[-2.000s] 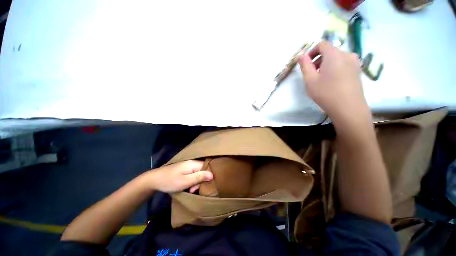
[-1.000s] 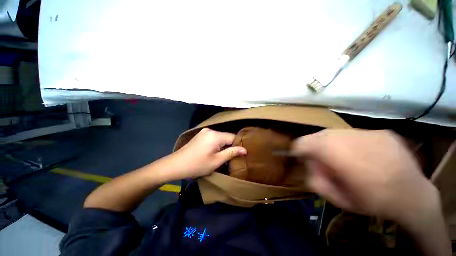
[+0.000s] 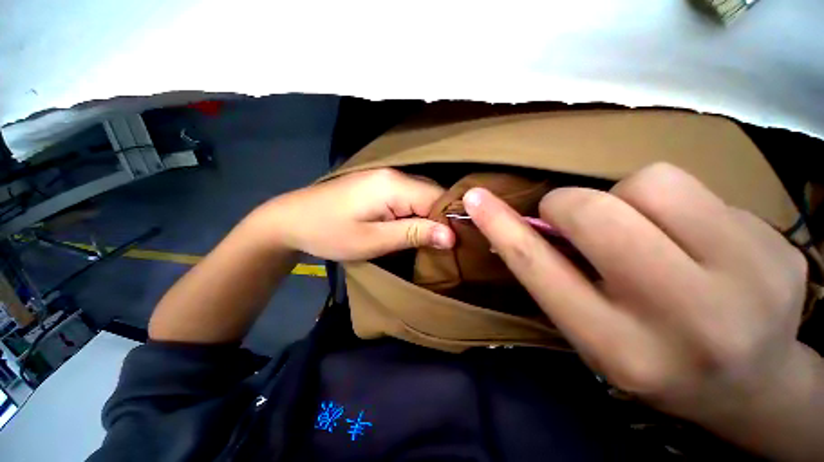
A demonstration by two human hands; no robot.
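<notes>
The tan bag body [image 3: 587, 135] lies on my lap with its mouth open towards me. Its brown lining [image 3: 488, 262] shows inside. My left hand [image 3: 370, 217] is in the mouth and pinches a fold of the lining between thumb and fingers. My right hand [image 3: 650, 280] holds the thread snips [image 3: 547, 226]; a bit of pink handle shows between its fingers. The thin silver tip points left and is at the pinched fold, close to my left thumb. Most of the snips is hidden in my right hand.
The white-covered table [image 3: 361, 54] runs along the top, beyond the bag. Part of a brush [image 3: 723, 7] shows at the top right edge. A metal frame [image 3: 131, 149] stands at the left over the grey floor with its yellow line [image 3: 163, 256]. A pale surface is at the lower left.
My right hand went from the tools on the table into the bag's mouth, and the snips' tip now meets the fold at my left fingers. The view has moved closer to the bag.
</notes>
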